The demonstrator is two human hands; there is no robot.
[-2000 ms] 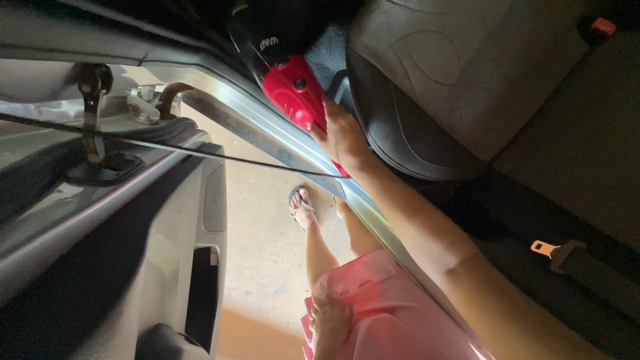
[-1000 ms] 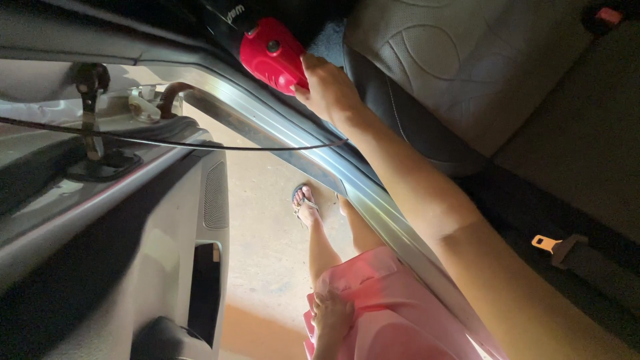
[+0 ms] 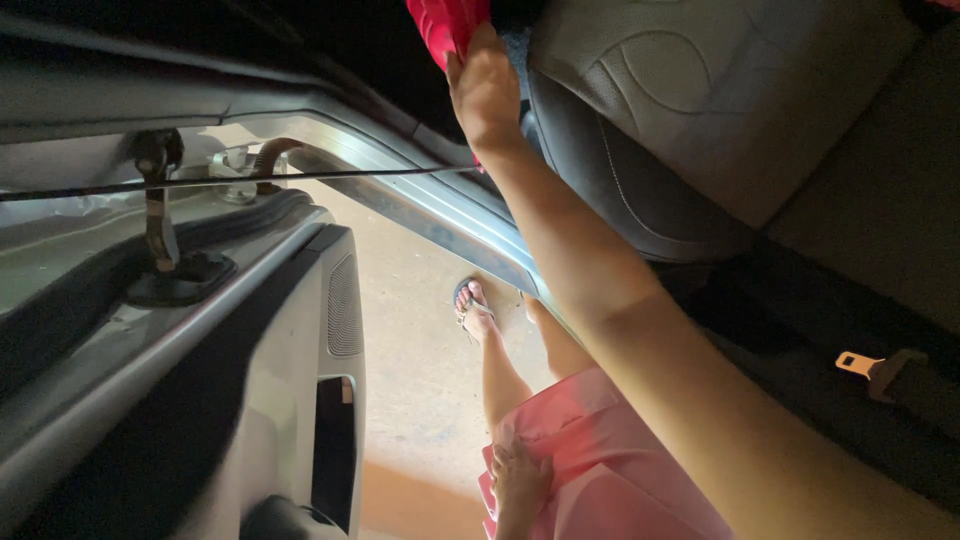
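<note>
My right hand (image 3: 486,90) grips the red handle end of a handheld vacuum cleaner (image 3: 444,22) at the top middle. The vacuum's front part lies beyond the top edge of the view. A thin black cord (image 3: 360,175) runs left from just below my right wrist, across the door opening. My left hand (image 3: 517,476) rests on the pink clothing (image 3: 600,480) over my lap, fingers slightly apart, with nothing seen in it.
A car seat (image 3: 637,165) with grey and black upholstery is at the upper right. An open car door (image 3: 277,360) stands on the left, joined by a door check strap (image 3: 159,225). The metallic door sill (image 3: 450,206) slants between them. A seat belt tongue (image 3: 856,364) lies at the right.
My right hand has moved up and away from me with the vacuum, whose black front part has left the view. My left hand has stayed on the pink clothing.
</note>
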